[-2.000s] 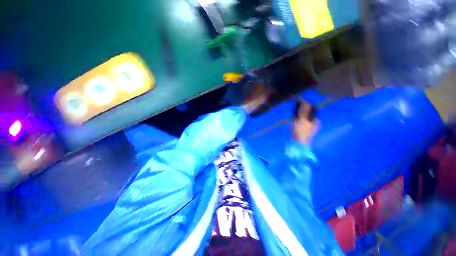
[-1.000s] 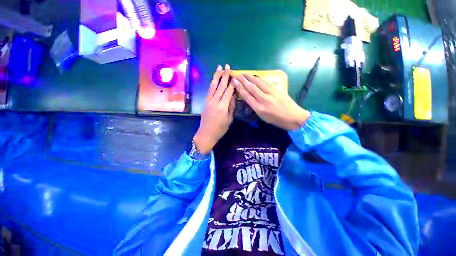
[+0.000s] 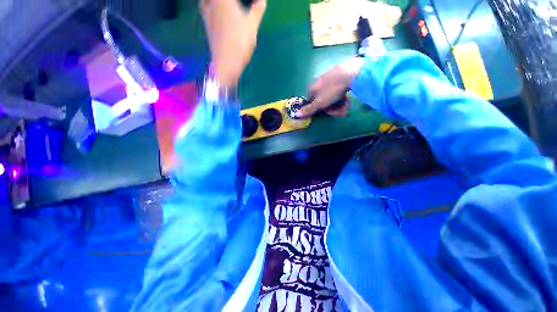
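Observation:
The yellow jig lies near the bench's front edge. Two round black parts sit in its left and middle seats. A round part with a silver pattern is at its right end. My right hand reaches in from the right, fingertips at this silver part; whether it grips it is hidden. My left hand is stretched forward past the jig, blurred and cut by the top edge. A small dark thing shows at its fingertips; I cannot tell if it is held.
The orange-brown plate and violet lamp are left, beside a white carton. A cardboard pad with the black syringe is ahead right. The controller with its yellow label and shiny clear plastic are far right.
My hands have come apart from over the jig. My left hand has moved forward; my right stays at the jig's right end. The black parts are now uncovered, and the view has turned.

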